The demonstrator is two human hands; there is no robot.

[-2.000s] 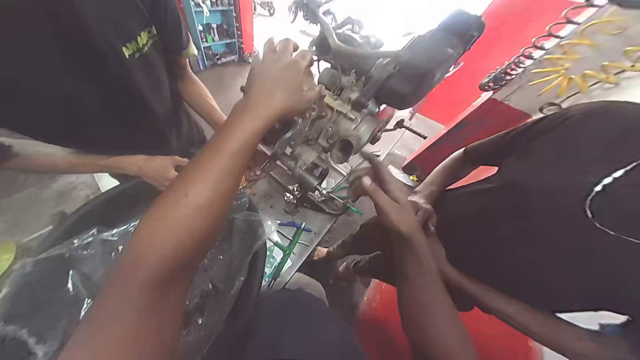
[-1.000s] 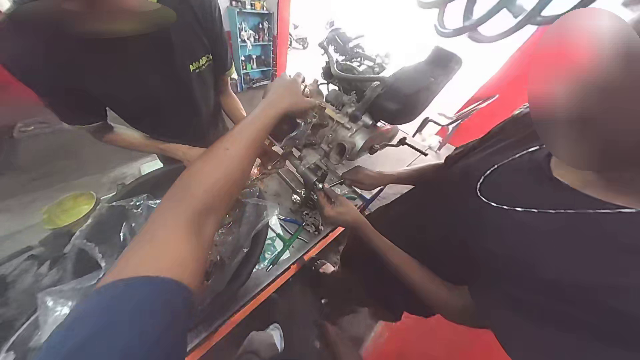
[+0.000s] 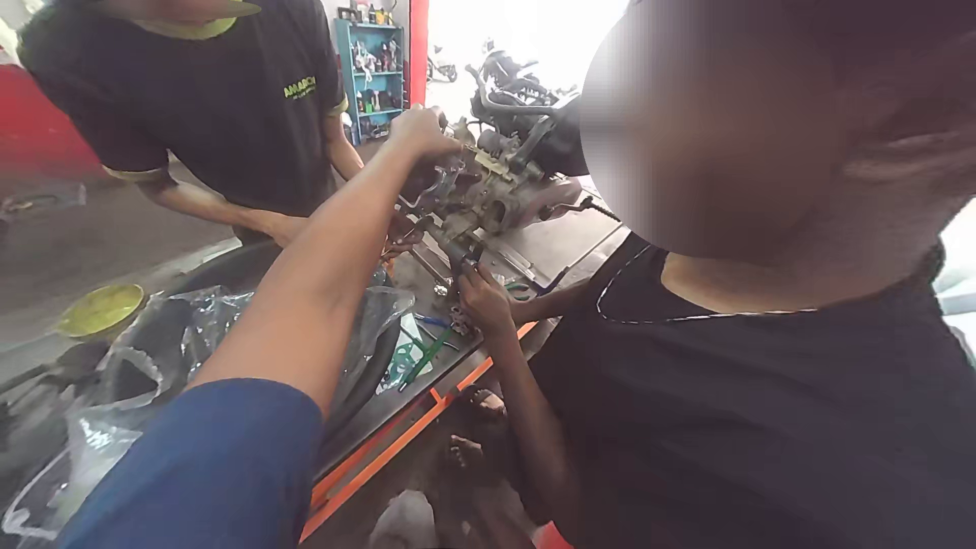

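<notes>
A small motorcycle engine (image 3: 496, 198) of dirty cast metal, with a round port in its side, sits tilted on a metal-topped workbench (image 3: 358, 450). My left hand (image 3: 423, 133) reaches in from the lower left and grips the engine's upper left part; its fingertips are partly hidden. My right hand is out of view. At the engine's lower edge, the hand (image 3: 484, 297) of the person on the right holds a dark tool or part, blurred. Below the engine lie a green-handled tool (image 3: 427, 358) and a green gasket (image 3: 398, 366).
One person stands across on the left, a hand (image 3: 286, 229) near the engine; another leans in close on the right. Clear plastic wrapping (image 3: 206, 320) covers a black rounded thing at the left. An orange bench edge (image 3: 412, 435), a yellow bowl (image 3: 101, 311) and a blue shelf (image 3: 372, 76) are also there.
My right hand, near the engine two seconds ago, has left the view. The person on the right has leaned in and has hands at the engine's lower side. My left hand stays on the engine.
</notes>
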